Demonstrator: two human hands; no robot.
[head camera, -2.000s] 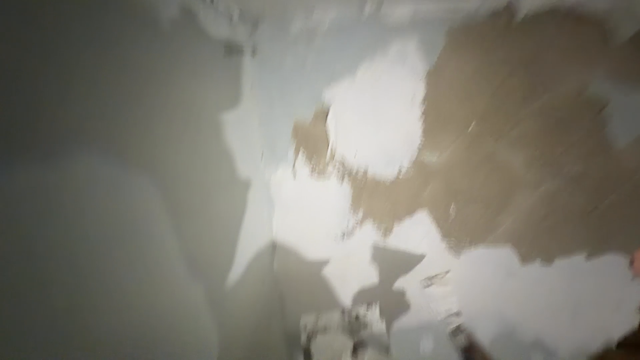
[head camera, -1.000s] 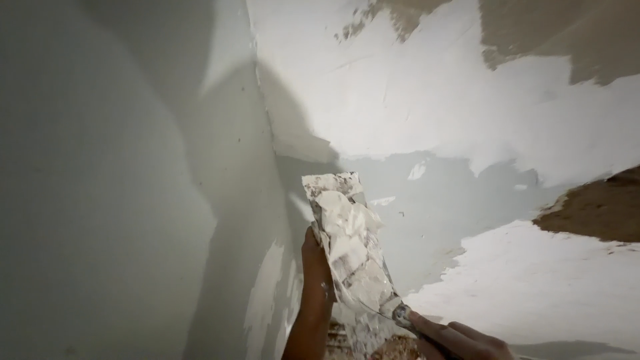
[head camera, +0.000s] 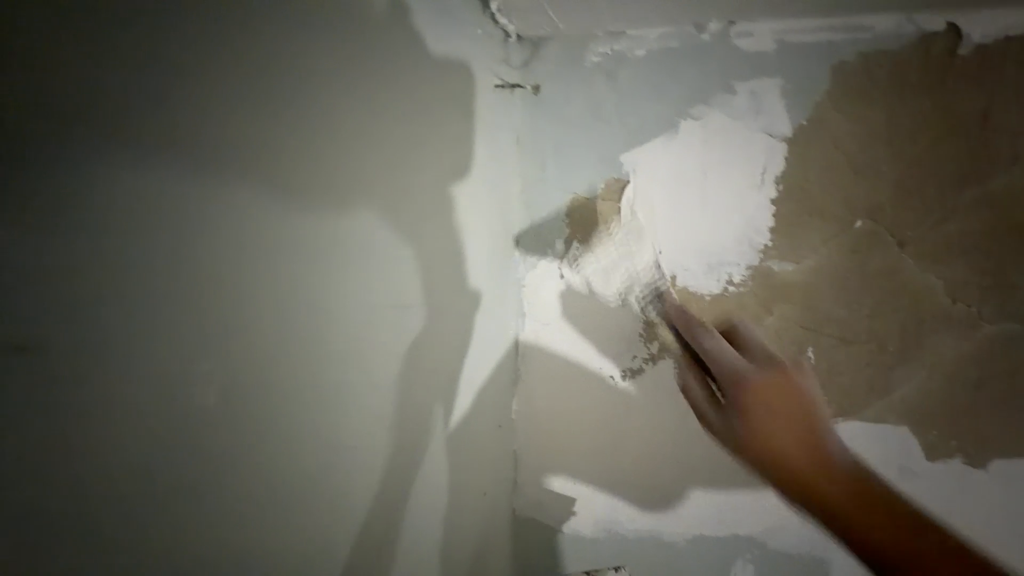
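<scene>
My right hand (head camera: 744, 384) grips the handle of a putty knife (head camera: 660, 300), its fingers stretched along it toward the blade. The blade is covered with white filler (head camera: 616, 260) and lies against the wall, over the left end of a bare brown patch (head camera: 584, 216). Just right of the blade is a bright white filled area (head camera: 708, 204). My left hand is out of view. Only the top edge of a plaster-smeared plate (head camera: 608, 570) shows at the bottom of the frame.
A vertical inside corner (head camera: 516, 400) joins the shadowed grey left wall (head camera: 240, 360) to the patched wall. Large bare brown plaster (head camera: 896, 264) spreads at the right. A small dark piece (head camera: 518, 86) sticks out near the upper corner.
One second ago both hands were low, with the filler-loaded plate and the knife together. The right hand and knife are now up at the wall, and the view has shifted upward.
</scene>
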